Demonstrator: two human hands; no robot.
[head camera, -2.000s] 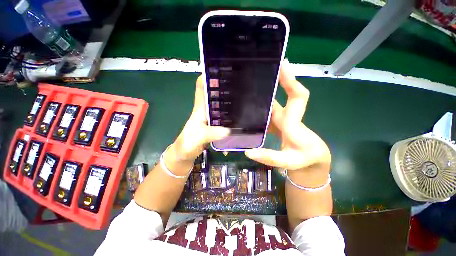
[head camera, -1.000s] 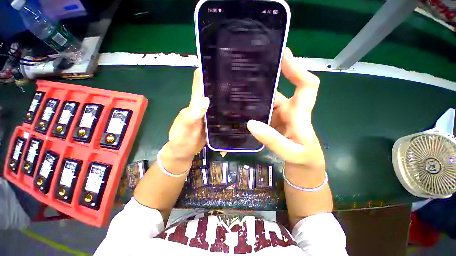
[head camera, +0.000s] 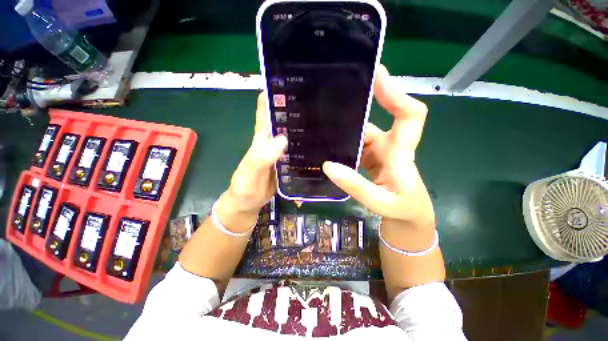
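Note:
A white-rimmed smartphone (head camera: 320, 100) is upright in front of me, its dark screen lit with a list of small icons. My left hand (head camera: 250, 173) holds its lower left side, thumb on the edge. My right hand (head camera: 393, 166) is at its right side, fingers behind and thumb over the lower screen. The phone hides part of both hands' fingers. A red-orange tray (head camera: 172, 136) at left holds closed black handsets (head camera: 155, 172) in two rows, each with a white label and gold mark.
Several small flat battery-like pieces (head camera: 291, 230) lie at the worn front edge of the dark green bench (head camera: 477, 173). A beige fan (head camera: 573, 216) stands at right. A water bottle (head camera: 67, 43), cables and a monitor are at upper left. A grey post (head camera: 493, 46) rises behind.
The phone has moved slightly up and left since the first frame. The overlaid panel of text seen one second ago is gone and the list shows again. My right thumb has shifted slightly left.

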